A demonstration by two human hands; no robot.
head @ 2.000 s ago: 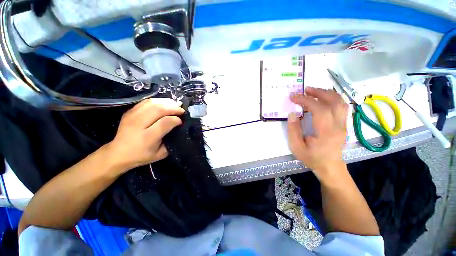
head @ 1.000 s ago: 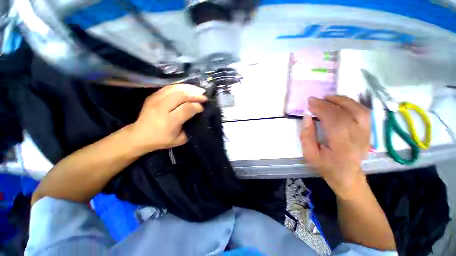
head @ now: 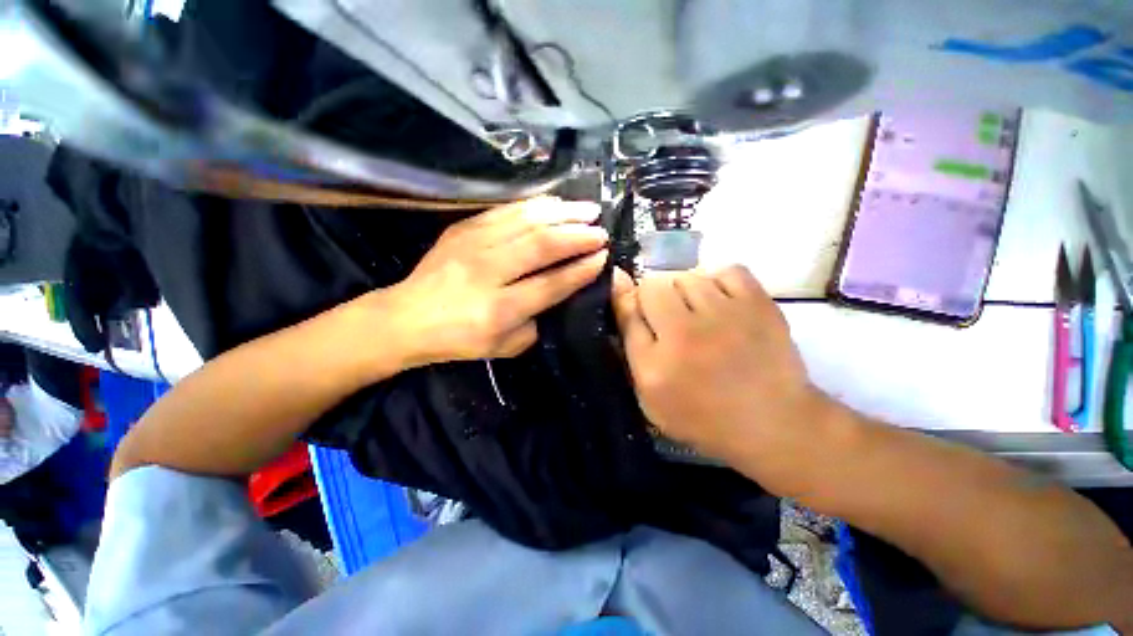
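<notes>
The black garment (head: 534,429) lies under the machine head and hangs over the table's front edge. My left hand (head: 503,280) lies on the cloth just left of the needle area, its fingertips pressing the fabric. My right hand (head: 708,354) holds the fabric edge just in front of the needle area, with curled fingers. The metal tension discs and spring (head: 671,186) stand just behind my right hand. The needle tip is hidden by my fingers and machine parts. A thin white thread or cord (head: 497,381) lies on the cloth below my left hand.
The smartphone (head: 932,211) lies lit on the white table, right of the machine parts. Pink and light-blue snips (head: 1073,342) and the green scissors handle (head: 1119,398) are at the far right. The blue crate (head: 367,503) and a red object (head: 285,482) are below the table at left.
My right hand has left the phone and moved left to the fabric edge at the needle area. My left hand stays on the cloth. The view has moved closer and shifted left.
</notes>
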